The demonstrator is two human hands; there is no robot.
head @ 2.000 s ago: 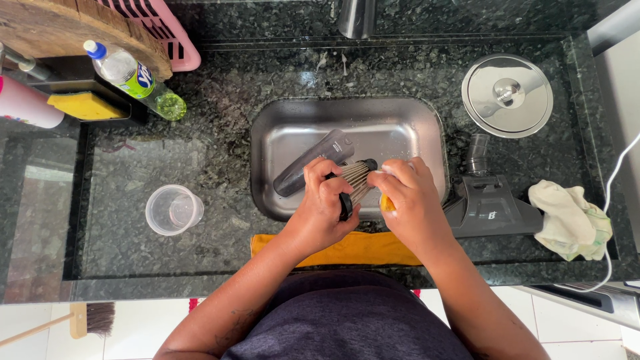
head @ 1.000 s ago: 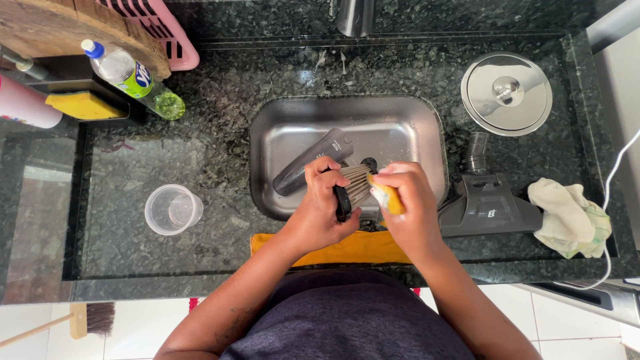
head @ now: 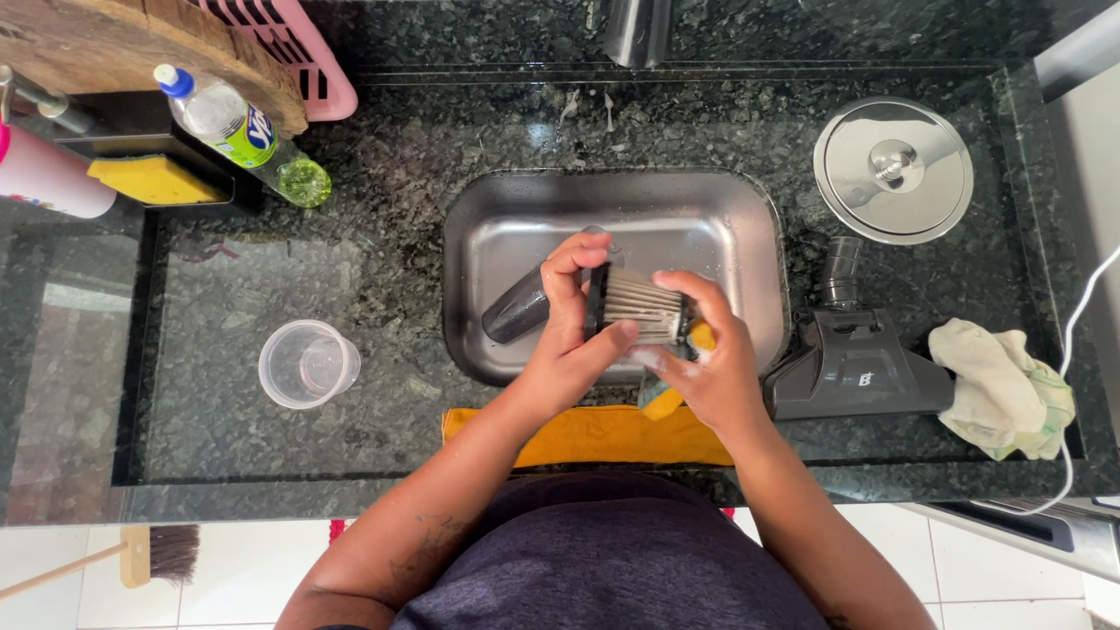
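Note:
A pleated vacuum filter (head: pixel 643 306) with a black rim is held over the steel sink (head: pixel 761 254). My left hand (head: pixel 573 324) grips it by the rim, thumb on the pleats. My right hand (head: pixel 713 359) touches the filter's far end with its fingers and also holds a yellow sponge (head: pixel 662 404), partly hidden by the hand; white foam shows on this hand. Beneath my left hand, a dark plastic vacuum part (head: pixel 516 308) lies tilted in the sink.
Left stand a clear plastic cup (head: pixel 309 364), a dish soap bottle (head: pixel 236 131) and a sponge in a black holder (head: pixel 157 180). Right are a round metal lid (head: pixel 893 171), a vacuum floor head (head: pixel 862 367) and a crumpled cloth (head: pixel 1006 389). An orange cloth (head: pixel 569 442) lies along the front edge.
The filter has turned more sideways, with its pleats now more exposed. My right hand has shifted its hold, and its fingers now reach around the filter's end, with the sponge lower in the hand.

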